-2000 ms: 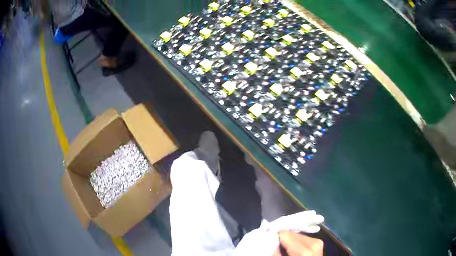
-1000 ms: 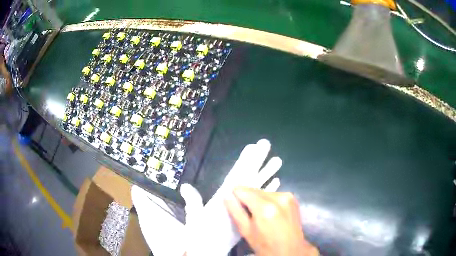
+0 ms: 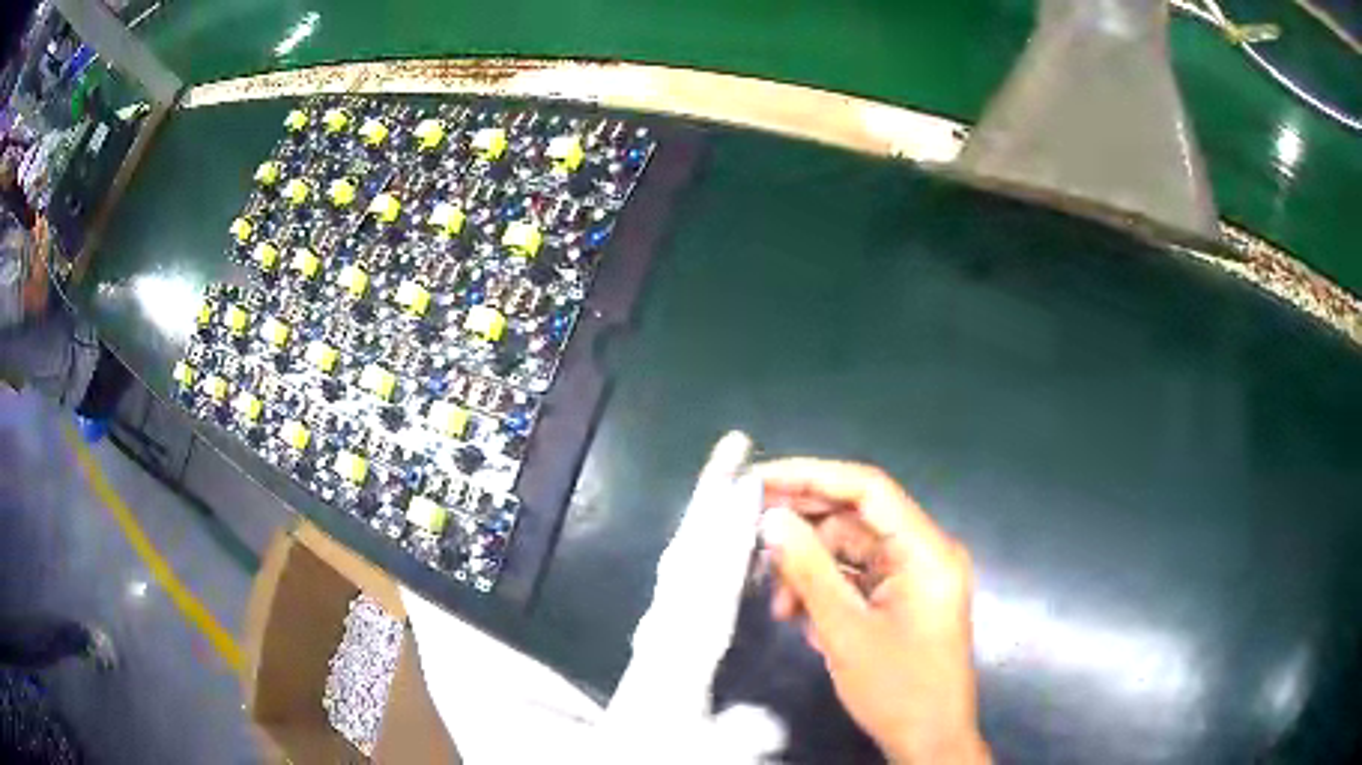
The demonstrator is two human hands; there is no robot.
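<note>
My left hand (image 3: pixel 690 598) wears a white cloth glove, is seen edge-on with its fingers stretched out, and holds nothing that I can see. My right hand (image 3: pixel 884 598) is bare and pinches the glove between thumb and forefinger near the gloved fingers. Both hands are over the near side of the dark green bench (image 3: pixel 956 404). The circuit board panel (image 3: pixel 392 314), with rows of yellow blocks, lies on a flat black sheet (image 3: pixel 586 392) to the left, apart from my hands.
A brown carton (image 3: pixel 293 643) with pale tiny pieces (image 3: pixel 363 673) stands on the floor below the bench edge at lower left. A grey hood nozzle (image 3: pixel 1098 127) hangs at the upper right. A light strip (image 3: pixel 747 102) runs along the bench's back. Part of a person's foot (image 3: pixel 99 646) shows at far left.
The view has swung from the carton to the bench. My left hand has turned from spread fingers to edge-on. My right hand has moved from the back of the glove toward its fingers.
</note>
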